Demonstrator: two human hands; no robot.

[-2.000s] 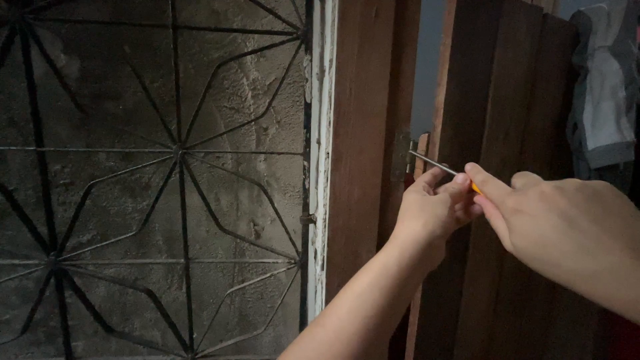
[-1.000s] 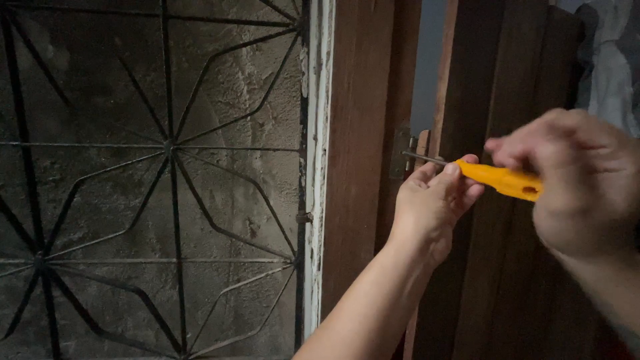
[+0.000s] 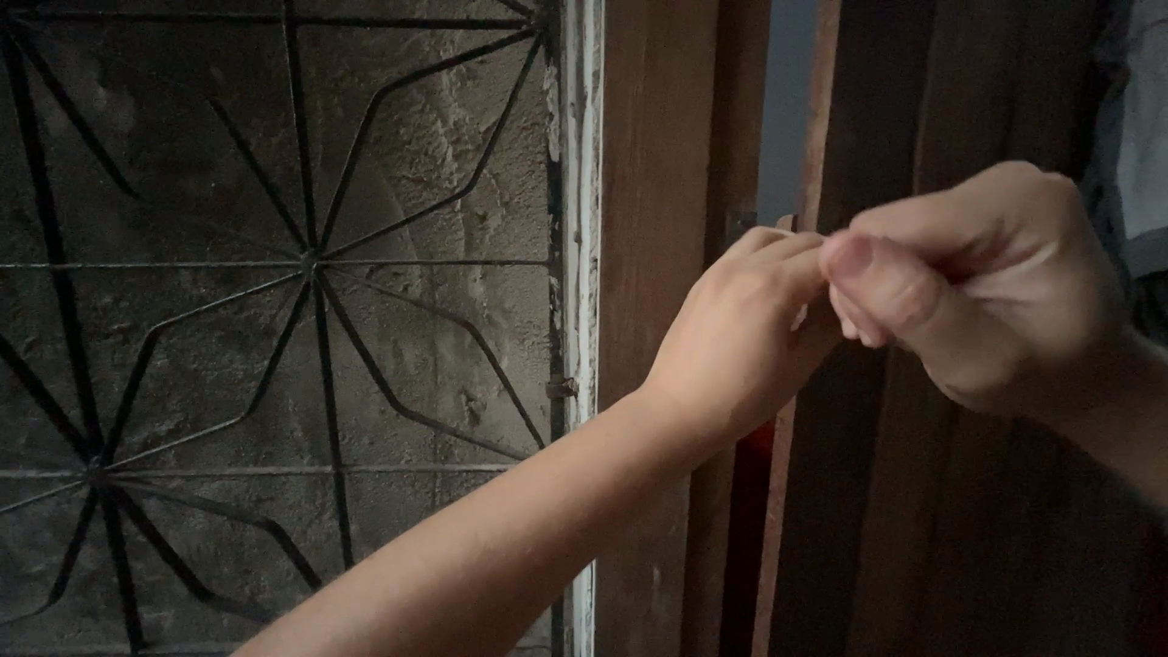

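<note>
My left hand [image 3: 748, 319] reaches across to the gap between the reddish-brown wooden door frame [image 3: 652, 182] and the dark wooden door panel [image 3: 876, 137]. It covers most of a small metal hinge plate [image 3: 741, 221], whose upper part shows above the knuckles. The left fingertips are hidden behind the hand. My right hand [image 3: 995, 292] is curled close beside it, with thumb and index finger pressed together near the left fingers. No screwdriver shows in the view of now; whether either hand holds something cannot be seen.
A black metal grille [image 3: 312, 265] spans the rough cement wall on the left. A strip with peeling white paint [image 3: 582, 274] runs upright beside the door frame and bears a small rusty catch [image 3: 564, 388]. Grey cloth [image 3: 1145, 137] hangs at the far right.
The yellow-handled screwdriver, seen between the hands in the earlier frames, is out of sight. My left hand has turned, its back now over the hinge plate, and my right hand has closed up beside it.
</note>
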